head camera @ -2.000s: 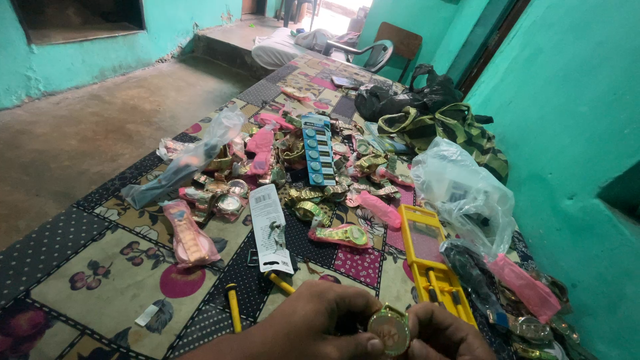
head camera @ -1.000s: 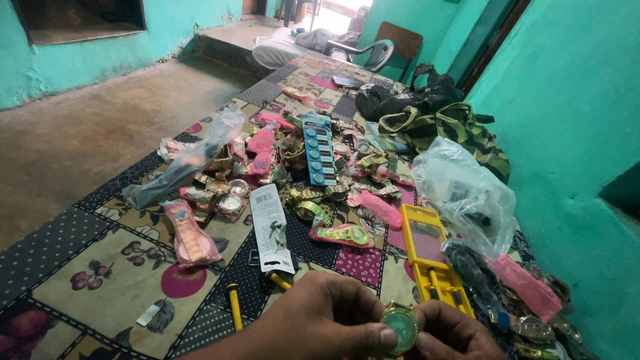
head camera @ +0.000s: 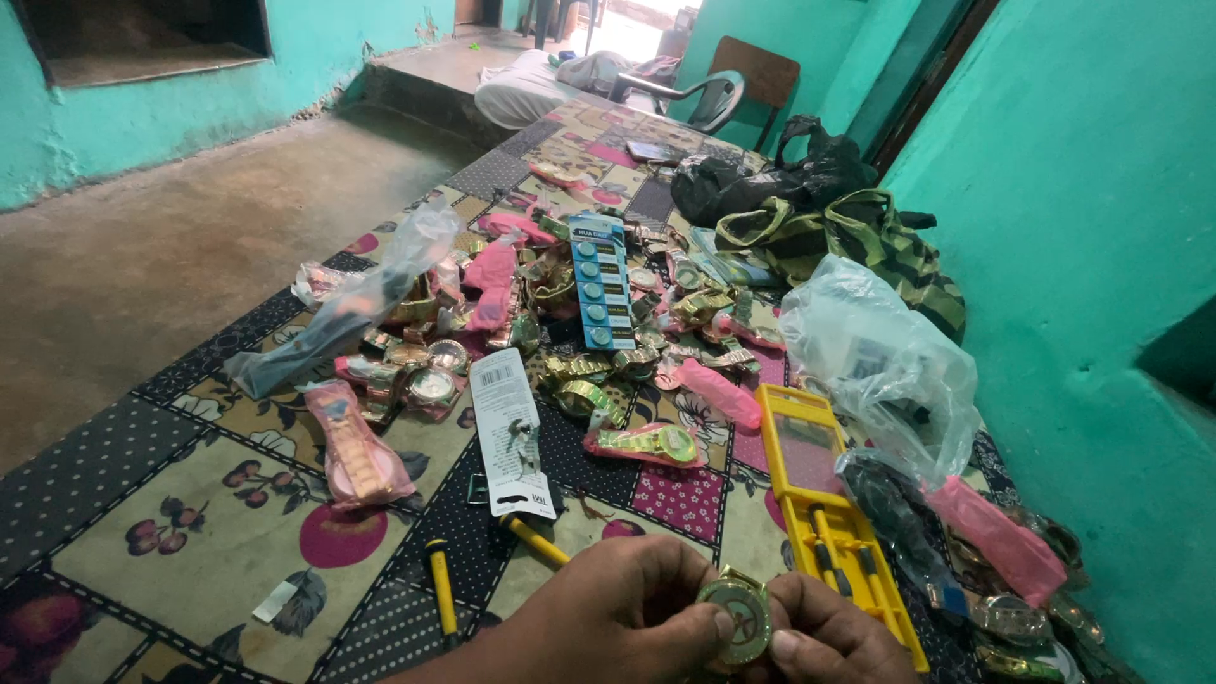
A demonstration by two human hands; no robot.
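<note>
Near the bottom edge, a gold-toned wristwatch (head camera: pixel 738 622) is pinched between both hands, its round dial facing up. My left hand (head camera: pixel 617 608) grips its left side with thumb and fingers; my right hand (head camera: pixel 826 632) holds the right side. Left of the hands lie two yellow-handled screwdrivers (head camera: pixel 442 589), the second (head camera: pixel 534 540) partly behind my left hand. A yellow tool case (head camera: pixel 841 532) stands open behind my right hand, with small screwdrivers in it. A white blister card (head camera: pixel 511 427) lies in front of the hands, and a blue card of button cells (head camera: pixel 601 282) rests on the watch pile.
Many metal-band watches (head camera: pixel 579 375), some in pink wrappers, cover the patterned cloth (head camera: pixel 218 532). A clear plastic bag (head camera: pixel 879 361), a camouflage bag (head camera: pixel 855 247) and a black bag (head camera: pixel 769 180) line the right side beside the green wall (head camera: pixel 1064 218). More watches (head camera: pixel 1012 617) lie at lower right.
Both hands keep hold of the watch while its tilt changes. The watch face shows more plainly now than two seconds ago.
</note>
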